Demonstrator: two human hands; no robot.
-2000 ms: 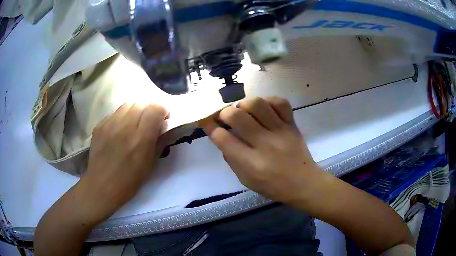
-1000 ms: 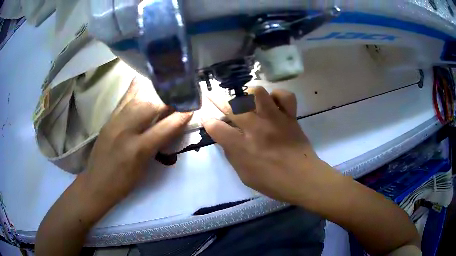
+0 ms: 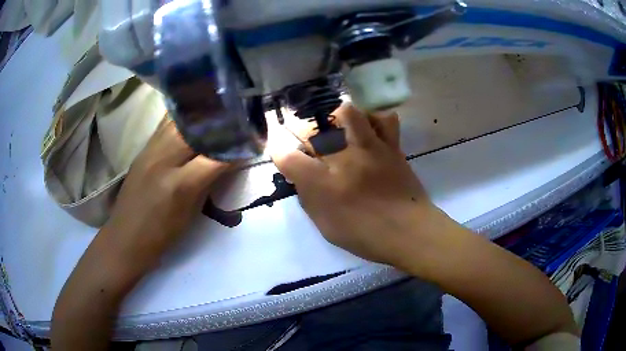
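Note:
The cream garment piece [image 3: 96, 147] lies bunched at the left of the machine and runs in under the sewing machine head [image 3: 288, 48]. My left hand [image 3: 171, 171] is on the cloth left of the needle area, its fingertips partly hidden behind the shiny metal guard [image 3: 206, 89]. My right hand [image 3: 350, 178] is beside the needle area, thumb and fingers close together around the dark knob [image 3: 327, 140]. The cloth at its fingertips is washed out by lamp glare, so its grip is unclear. The needle and presser foot are hidden.
The white table [image 3: 288, 247] has a tape-marked front edge [image 3: 439, 253]. A dark gap [image 3: 240, 209] lies in the tabletop below the hands. Coloured loops [image 3: 609, 127] hang at the right. A blue crate [image 3: 594, 301] with pale cloth is at lower right. Dark cloth [image 3: 364, 319] covers the lap.
Both hands have moved further back under the machine head. The cloth edge between them has moved in with them, exposing more of the dark gap.

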